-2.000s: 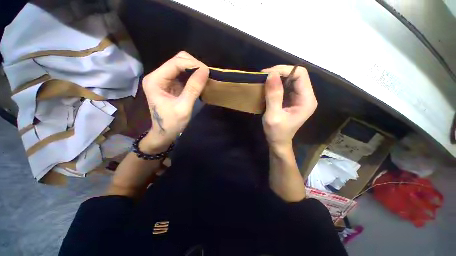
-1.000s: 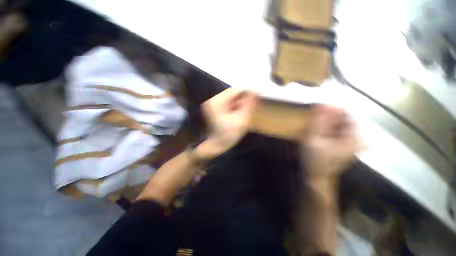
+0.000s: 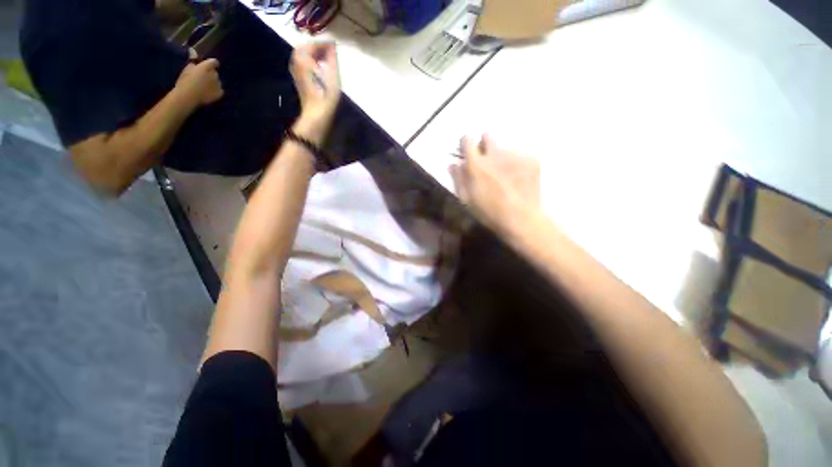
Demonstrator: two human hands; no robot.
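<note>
My left hand (image 3: 317, 84) is raised at the table's front edge, its fingers curled; whether it holds anything is unclear. My right hand (image 3: 497, 178) is over the white table, fingers bent, with a short thin dark tip, seemingly the pointed tool (image 3: 457, 155), at its fingertips. The finished tan pieces edged in black (image 3: 780, 274) lie overlapping on the tabletop at the right. The pile of unturned white work with tan stripes (image 3: 365, 214) lies below the table edge, between my forearms.
The white table (image 3: 602, 119) runs diagonally, with a seam across it. Red-handled scissors (image 3: 316, 15), a slotted pale metal object (image 3: 447, 46) and a tan piece (image 3: 518, 18) are at its far end. A co-worker's arm (image 3: 137, 137) is at upper left. Grey floor (image 3: 82, 301) lies left.
The view has swung left. The tan piece held between both hands has left them. My hands have moved apart, and the finished pieces now show at the right.
</note>
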